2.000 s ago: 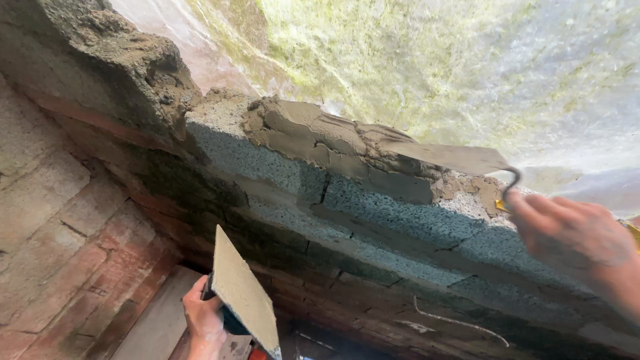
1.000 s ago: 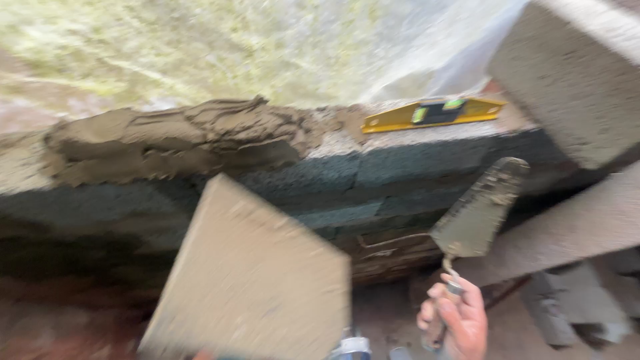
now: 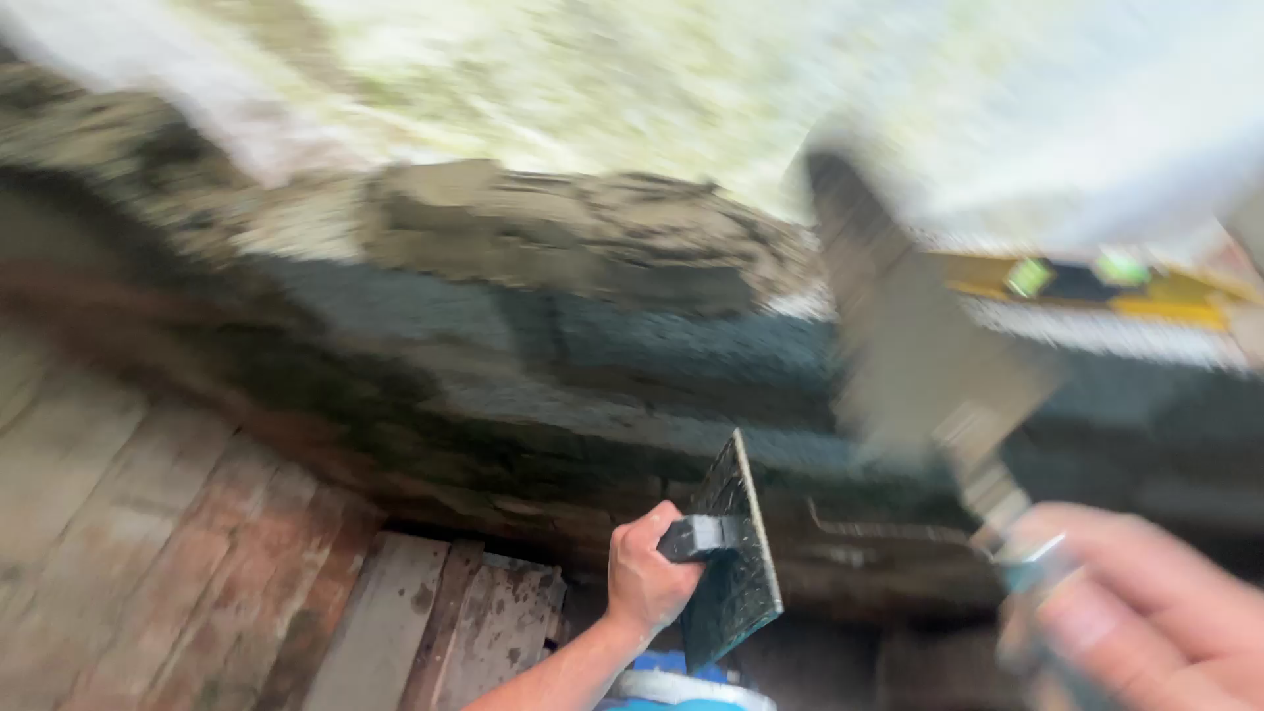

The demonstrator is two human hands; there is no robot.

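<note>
My left hand grips the black handle of a plasterer's hawk, whose flat board is tilted nearly upright, its underside facing the hand. At lower right my right hand holds a brick trowel by its handle, blade pointing up and left; both are blurred. Behind the blade, a thick bed of wet mortar lies along the top of a block wall. A yellow spirit level rests on the wall top right of the mortar, its left end beside the trowel blade.
Translucent plastic sheeting hangs behind the wall. Rough masonry rises at upper left, and a brick wall stands at lower left. Boards lie below, beside my left forearm. A thin wire sticks out along the wall face.
The hawk has turned from its broad face showing to nearly edge-on. The trowel has come up in front of the wall top. The view has swung left since one second ago.
</note>
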